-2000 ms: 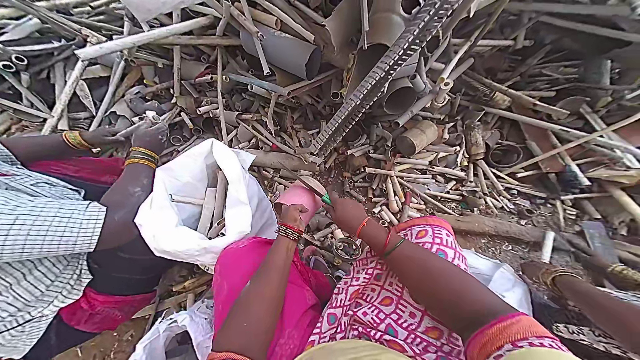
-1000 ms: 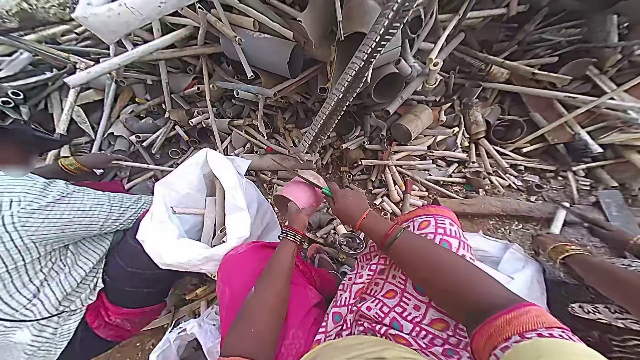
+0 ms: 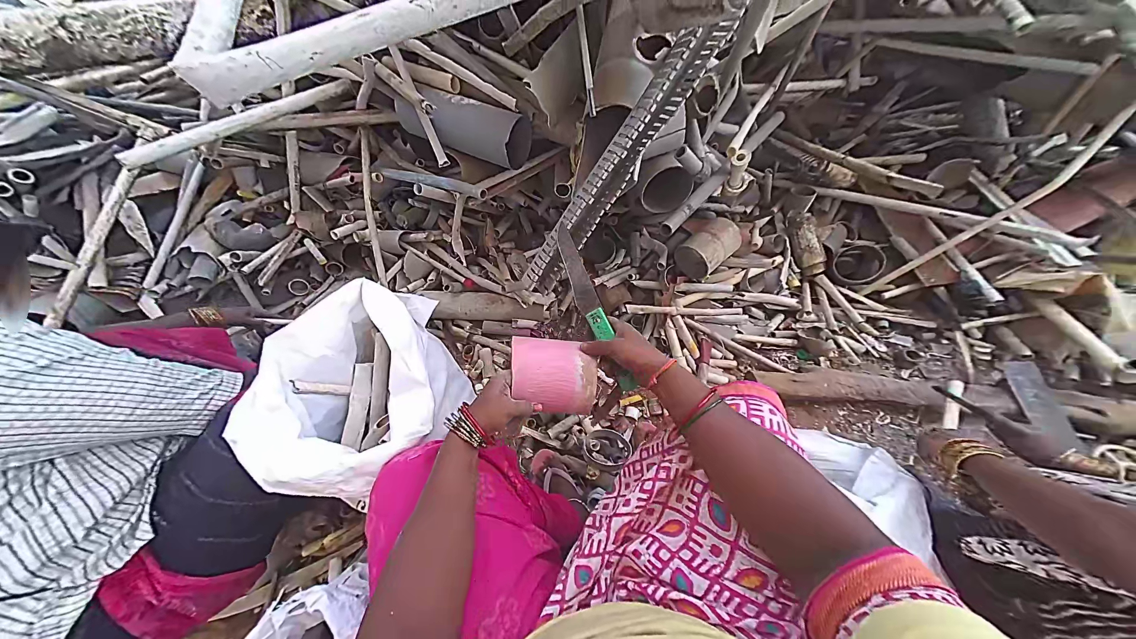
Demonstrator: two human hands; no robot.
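A short pink pipe piece (image 3: 552,374) lies sideways in front of me, and my left hand (image 3: 504,408) grips its lower left end. My right hand (image 3: 626,351) is closed round the green handle of a knife (image 3: 581,280), its long blade pointing up and away over the scrap. The right fingertips touch the upper right edge of the pink piece. To the left of my left hand stands a white woven sack (image 3: 293,435) with several pipe pieces inside. Loose fittings and a metal ring (image 3: 607,448) lie on the ground below the pink piece.
A large heap of pipes (image 3: 461,124) fills the far side, crossed by a slotted grey channel (image 3: 639,133). A co-worker in a striped shirt (image 3: 106,399) sits at left. Another person's hand (image 3: 954,448) shows at right, near a flat blade (image 3: 1038,404).
The knife has swung away from the pink piece, and its blade now points up over the heap. The pink piece has turned onto its side. The co-worker at left has leaned back toward the left edge.
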